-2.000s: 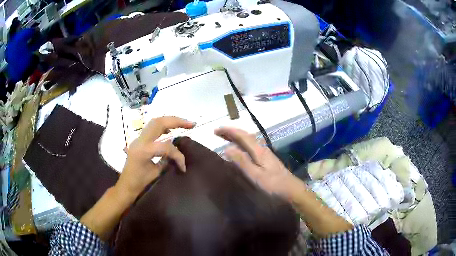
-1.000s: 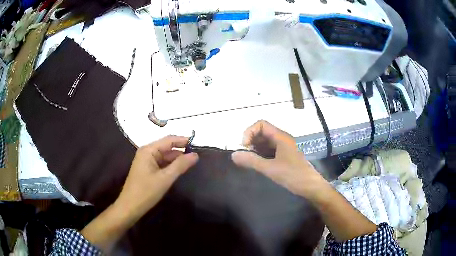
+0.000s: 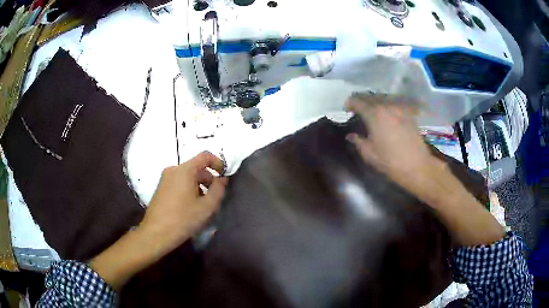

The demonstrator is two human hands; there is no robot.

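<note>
A large dark brown shell panel (image 3: 325,222) lies across the front of the table and over the lap, its middle blurred. My left hand (image 3: 189,192) pinches its left corner near the table's front. My right hand (image 3: 391,138) is blurred and holds the panel's upper edge below the machine arm. The white sewing machine (image 3: 361,57) stands behind. Its presser foot area (image 3: 241,105) is above and ahead of my left hand, with no cloth seen under it.
Another brown panel (image 3: 72,150) with pale stitch marks lies at the left. A pink and blue tool (image 3: 442,137) lies at the right, beyond my right forearm. White cloth (image 3: 450,295) shows at the lower right.
The large panel has moved up onto the table and spread to the right. My right hand has moved up and right with its edge. The machine appears closer.
</note>
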